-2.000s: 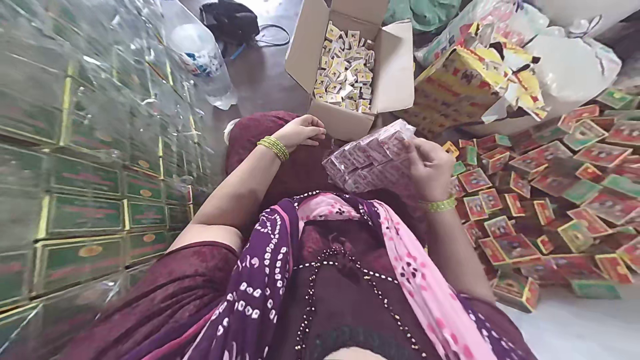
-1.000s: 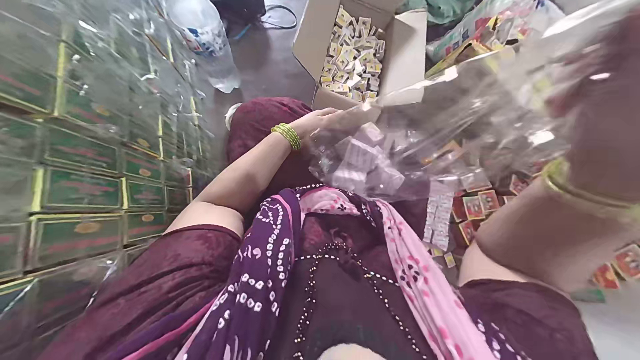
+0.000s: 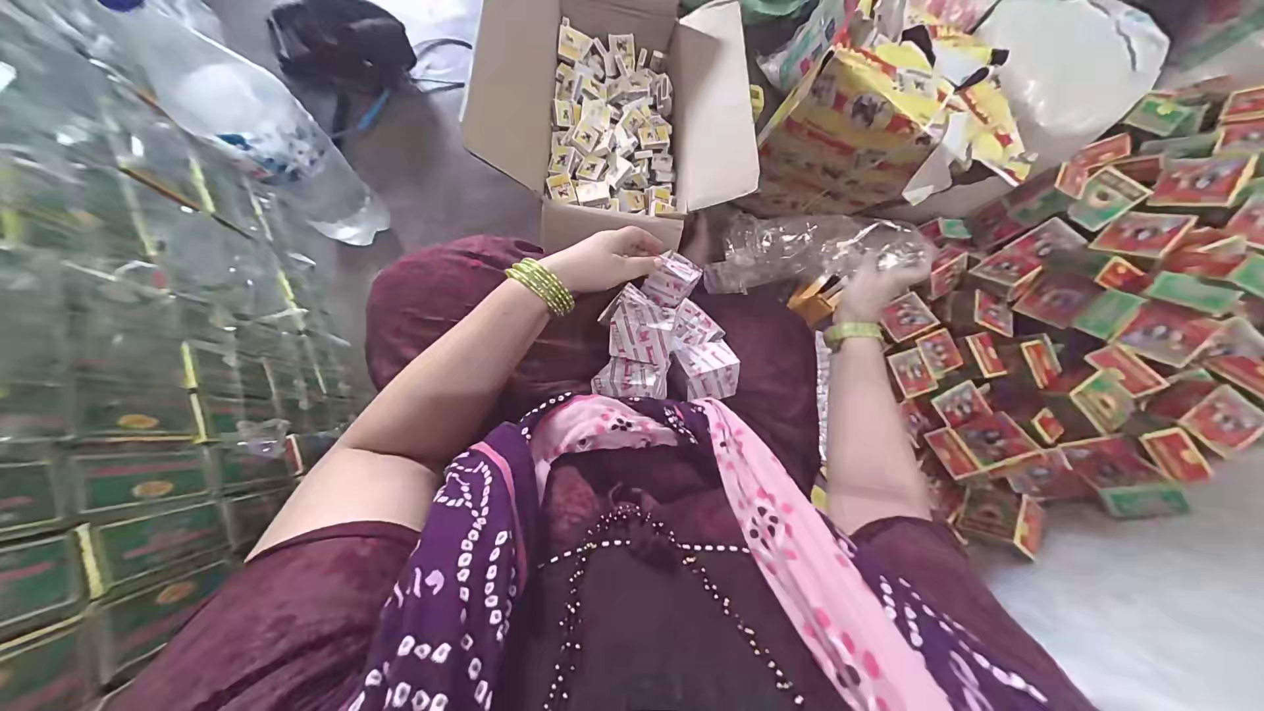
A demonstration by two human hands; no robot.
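Note:
Several small white boxes with pink print (image 3: 640,326) lie heaped in my lap. The fingertips of my left hand (image 3: 604,259) touch the topmost one; whether they grip it cannot be told. At the right, my right hand (image 3: 882,286) holds a crumpled clear plastic wrapper (image 3: 810,247), which stretches leftward toward the heap. Beyond my lap stands an open cardboard box (image 3: 716,109) with many small yellow and white matchbox-like boxes (image 3: 612,128) inside.
Green boxes (image 3: 138,484) in clear wrap are stacked at the left. A plastic bottle (image 3: 252,123) lies behind them, near a black bag (image 3: 346,44). Many red and green small boxes (image 3: 1037,395) are strewn at the right. A torn yellow and red package (image 3: 849,118) stands beyond.
The clear wrapper, earlier around the pink-printed boxes, is now off them, and the boxes lie loose in my lap. My right hand has come down and back from the upper right with the wrapper.

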